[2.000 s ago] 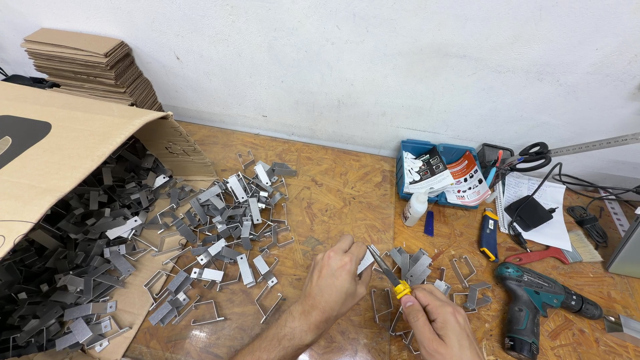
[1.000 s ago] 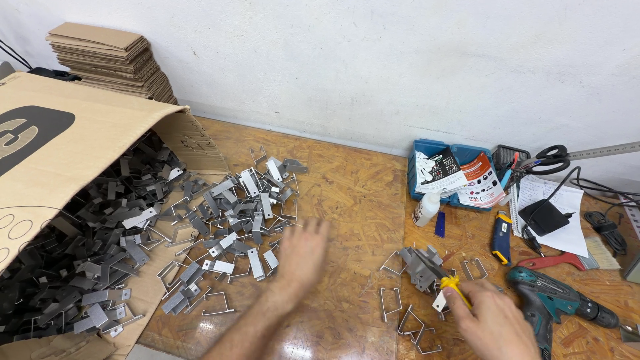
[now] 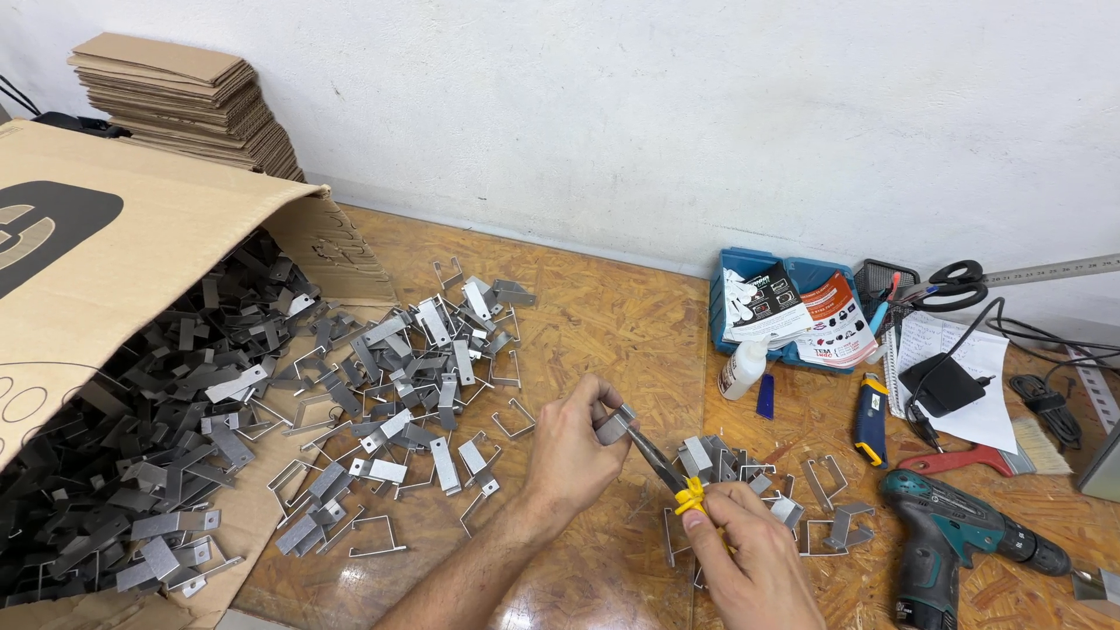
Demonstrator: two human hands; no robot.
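Note:
My left hand (image 3: 577,442) pinches a small bent metal bracket (image 3: 615,426) above the middle of the table. My right hand (image 3: 744,547) grips the yellow handle of a hand tool (image 3: 691,497), whose long dark metal end reaches to the bracket's edge; its exact kind is not plain. To the left of my left hand lies a loose heap of bent metal brackets (image 3: 398,385). A smaller group of brackets (image 3: 822,525) lies beside and partly behind my right hand.
An open cardboard box (image 3: 149,210) full of brackets lies at left, cardboard sheets (image 3: 175,96) stacked behind. At right are a blue bin (image 3: 719,328), white bottle (image 3: 744,369), utility knife (image 3: 871,420), scissors (image 3: 954,284), paintbrush (image 3: 989,459) and cordless drill (image 3: 945,525).
My left hand was over the table beside the heap with its fingers spread one second ago; now it holds a bracket against the tip of the yellow-handled tool.

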